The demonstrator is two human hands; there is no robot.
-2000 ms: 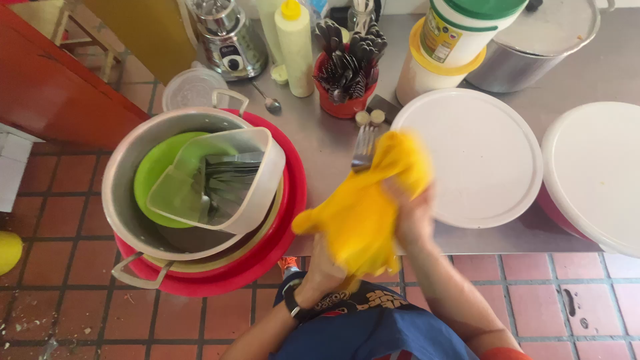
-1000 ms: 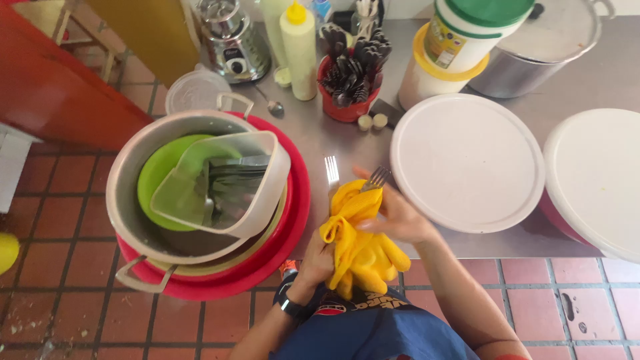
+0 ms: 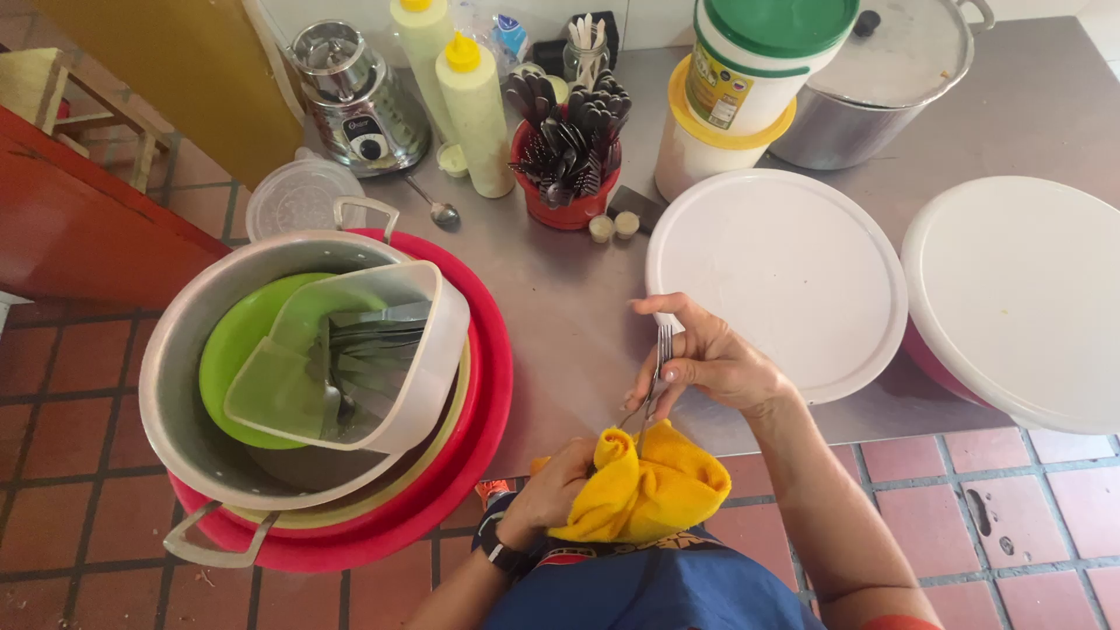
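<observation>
My left hand (image 3: pixel 560 486) grips a yellow cloth (image 3: pixel 656 494) at the front edge of the steel counter. In my right hand (image 3: pixel 722 367), metal forks (image 3: pixel 663 350) are pinched between thumb and fingers, tines up, their handles reaching down into the cloth; how many there are is hard to tell. Left of my hands, a translucent plastic container (image 3: pixel 437 350) with cutlery lies tilted on a green bowl (image 3: pixel 232 376) inside an aluminium pot (image 3: pixel 162 394). Beyond my hands stands a red container (image 3: pixel 569 213) packed with dark-handled spoons and forks.
White round lids (image 3: pixel 779 271) cover tubs at right. A red basin (image 3: pixel 490 385) sits under the pot. Behind are a blender base (image 3: pixel 367 131), squeeze bottles (image 3: pixel 477 114), stacked buckets (image 3: pixel 717 140), a lidded steel pot (image 3: pixel 831 122), small cups (image 3: pixel 612 227) and a loose spoon (image 3: pixel 444 213).
One second ago, two forks stood apart at the cloth; now the forks are close together in my right hand's fingers. My right hand was rubbing or moving over the cloth two seconds ago.
</observation>
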